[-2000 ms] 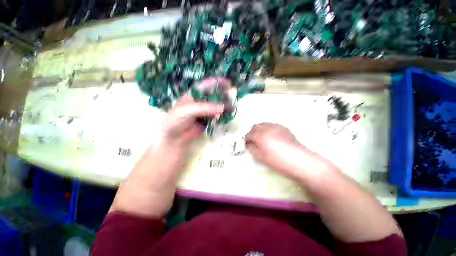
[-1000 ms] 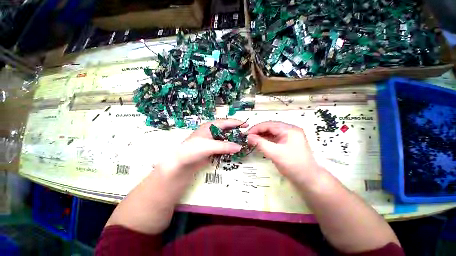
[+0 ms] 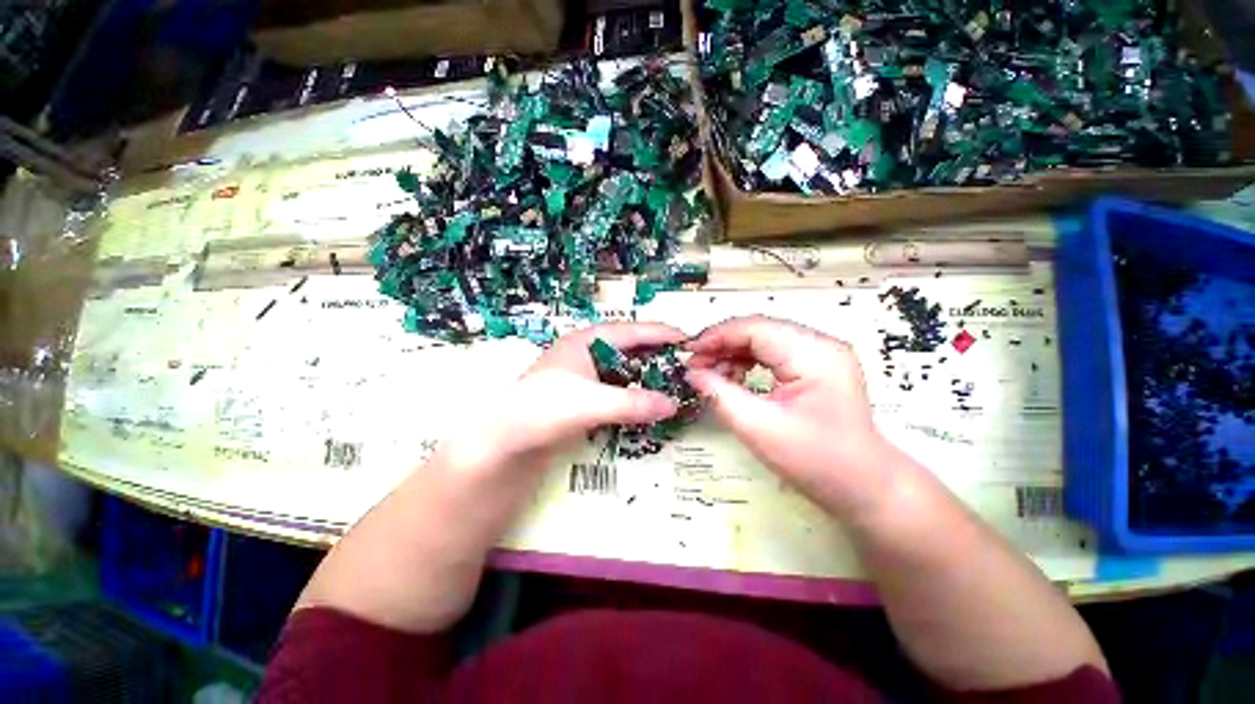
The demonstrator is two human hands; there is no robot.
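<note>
My left hand [image 3: 558,399] holds a small bunch of green circuit boards [image 3: 647,374] between thumb and fingers, above the table. My right hand [image 3: 791,392] touches the bunch's right side with thumb and forefinger pinched together; what lies between the fingertips is too small to tell. A small pale piece [image 3: 758,378] shows by my right hand's curled fingers. Tiny black parts [image 3: 639,444] lie on the table just below the bunch. A loose pile of green boards [image 3: 530,220] lies beyond my hands.
A cardboard box [image 3: 881,206] full of green boards stands at upper right. A blue plastic tray [image 3: 1094,385] with black bits is at right. A scatter of black parts [image 3: 914,323] lies near a red diamond print. Small black strips [image 3: 282,305] lie at left on the printed cardboard [image 3: 179,358].
Since the earliest frame, my right hand has come up to the bunch in my left hand. Over the last second both hands stay together there, and a pale piece now shows by my right fingers.
</note>
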